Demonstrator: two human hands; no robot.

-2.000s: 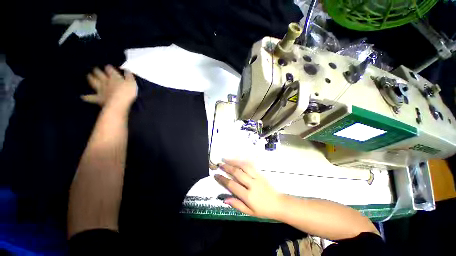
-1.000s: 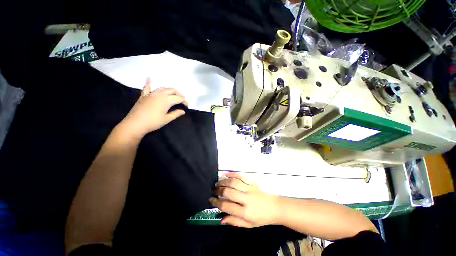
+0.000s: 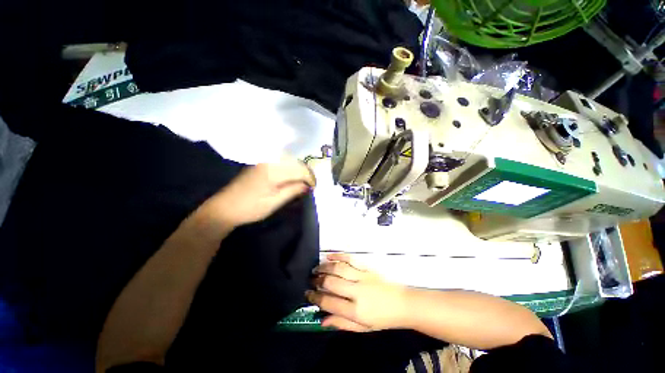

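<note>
A large matte black fabric panel (image 3: 255, 255) lies on the table left of the needle area, its straight right edge on the pale bed. My left hand (image 3: 271, 191) lies over the panel's upper right corner, fingers together and pointing at the presser foot (image 3: 356, 192); whether it pinches the cloth is hidden. My right hand (image 3: 354, 295) rests palm down at the panel's lower right edge, its fingers slightly apart on the bed and cloth edge. The needle is too small to make out. The foot has a black ridged knob (image 3: 387, 213) beside it.
The cream machine head (image 3: 437, 124) stands right of the cloth, with its green-framed control panel (image 3: 512, 193) facing up. A green fan (image 3: 521, 18) is behind. A clear parts tray (image 3: 611, 262) is at the right. More black fabric (image 3: 277, 44) is piled behind. A green ruler strip (image 3: 299, 317) edges the front.
My left hand has moved right across the cloth to its corner beside the foot. The panel's edge has shifted slightly right. My right hand went down a little, then stayed put.
</note>
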